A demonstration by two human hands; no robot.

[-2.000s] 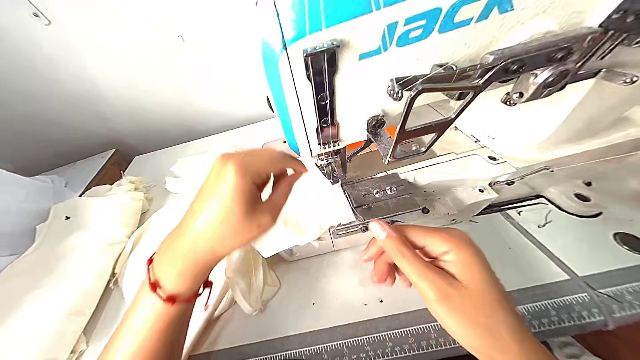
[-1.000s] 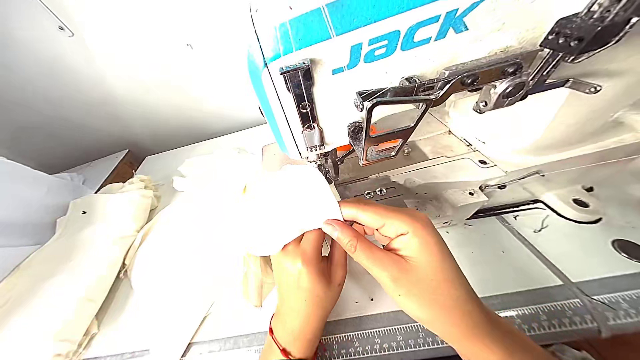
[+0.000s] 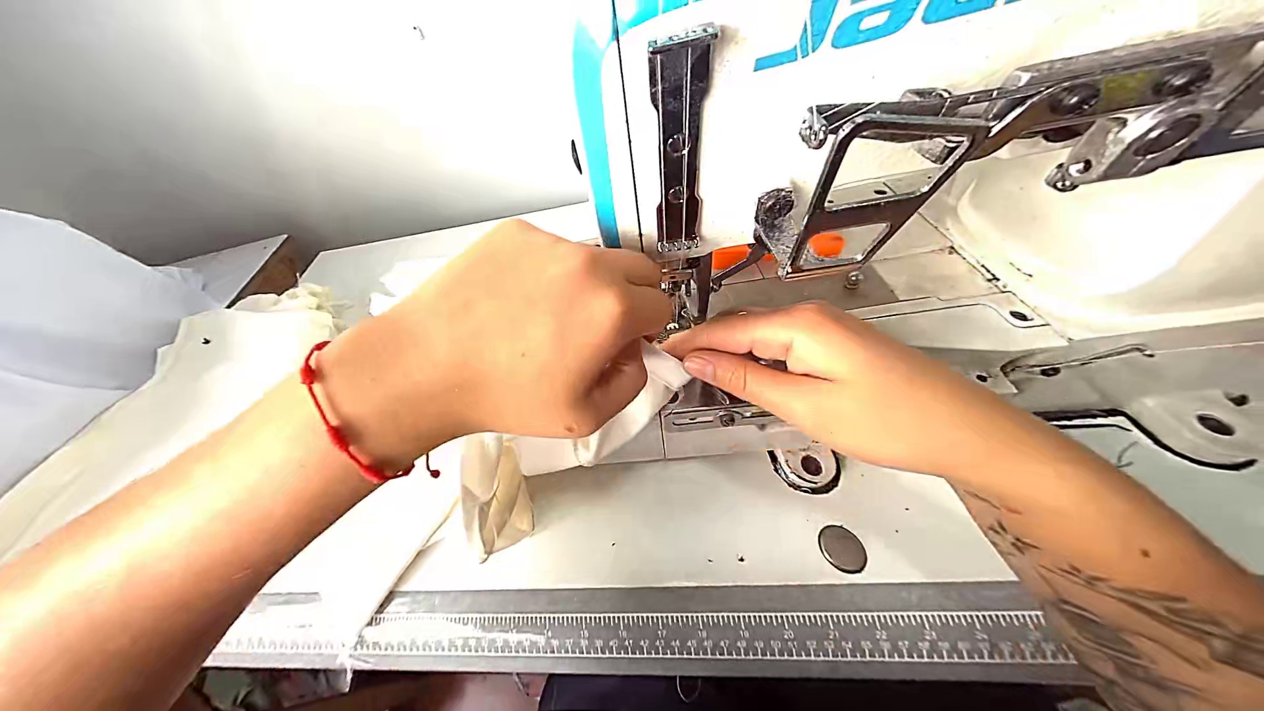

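Observation:
A white and blue Jack industrial sewing machine (image 3: 681, 138) stands before me. My left hand (image 3: 553, 336), with a red cord bracelet at the wrist, is curled over white fabric (image 3: 627, 420) just left of the needle area; its fingertips are partly hidden. My right hand (image 3: 790, 370) pinches the edge of the same fabric between thumb and fingers, in front of the presser foot (image 3: 681, 301). The two hands nearly touch. Below my left hand, a cream fabric strip (image 3: 497, 499) hangs in folds onto the table.
Cream fabric pieces (image 3: 217, 365) lie stacked at the left, beside more white cloth (image 3: 69, 296). A metal ruler (image 3: 632, 637) runs along the table's front edge. A metal frame-shaped lever (image 3: 879, 197) juts from the machine above my right hand.
My left hand has moved from below the fabric up to beside the needle area. My right hand remains at the fabric's edge. Less white fabric shows in front of the machine. The view has shifted.

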